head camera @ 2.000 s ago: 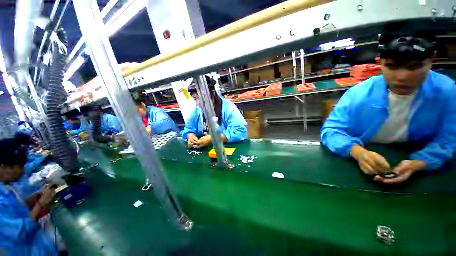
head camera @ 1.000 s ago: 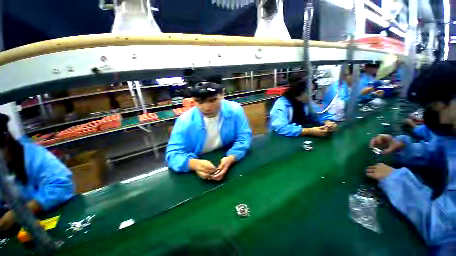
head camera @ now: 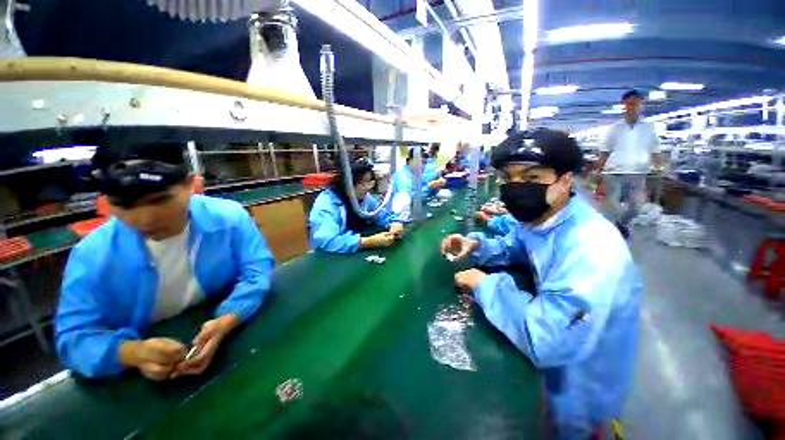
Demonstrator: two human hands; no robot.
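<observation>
Neither of my hands is in view. A small silver and dark part-assembled device lies alone on the green conveyor belt near the bottom of the view; its details are blurred. A second small pale unit lies farther up the belt, near a worker's hands. A crinkled clear plastic bag lies on the right side of the bench.
A worker in blue sits at the left, holding a small part. A masked worker sits close at the right. More workers line the belt. A person stands in the aisle. Red bins are at far right.
The view has swung right, so the left worker and the device have shifted left. The masked worker, the aisle and the standing person have come into view. The yellow-orange item has left it.
</observation>
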